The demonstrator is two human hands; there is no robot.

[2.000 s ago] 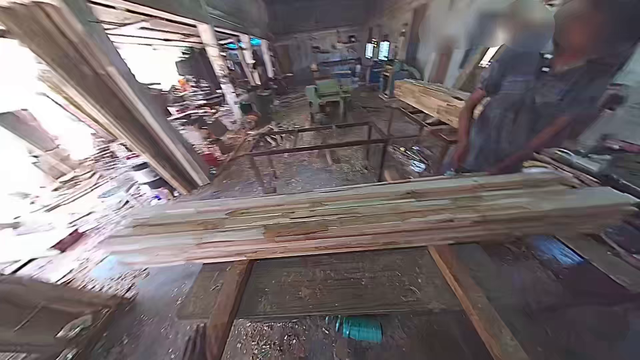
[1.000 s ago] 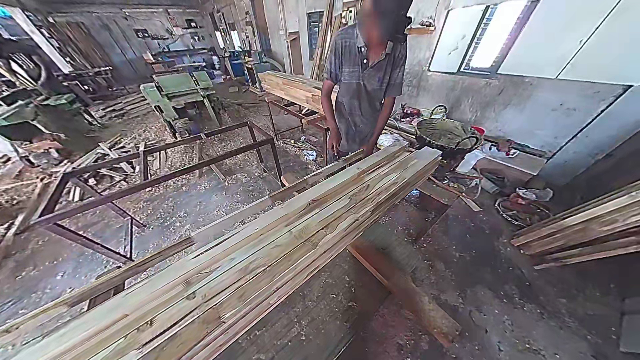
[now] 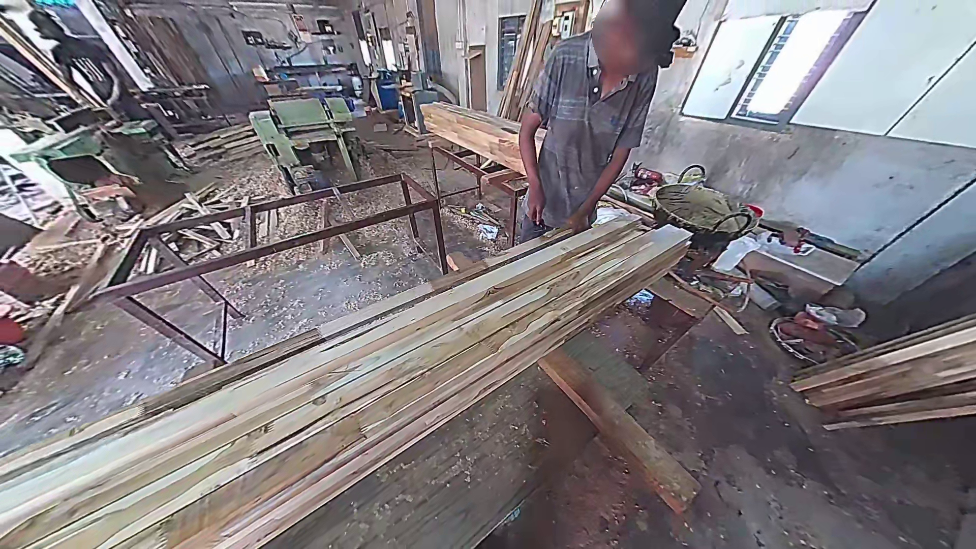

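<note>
Neither of my hands shows in the head view. A stack of long, narrow wooden boards (image 3: pixel 366 381) runs from the lower left to the right of centre. Beneath it a wooden crosspiece (image 3: pixel 621 431) sticks out toward the lower right. A co-worker in a grey shirt (image 3: pixel 587 130) stands behind the far end of the stack, with one hand (image 3: pixel 581 219) close to the boards; whether it grips one is unclear. That person's other hand (image 3: pixel 536 204) hangs beside the body.
An empty metal frame (image 3: pixel 267 267) stands left of the stack, before a green machine (image 3: pixel 305 133). More boards lie behind the co-worker (image 3: pixel 480 133) and at the right edge (image 3: pixel 900 374). A basket (image 3: pixel 705 206) stands by the wall. Shavings and offcuts litter the floor.
The view has swung to the right since the oldest frame, so the stack now runs diagonally. The co-worker's body leans slightly differently; the stack shows no plain change.
</note>
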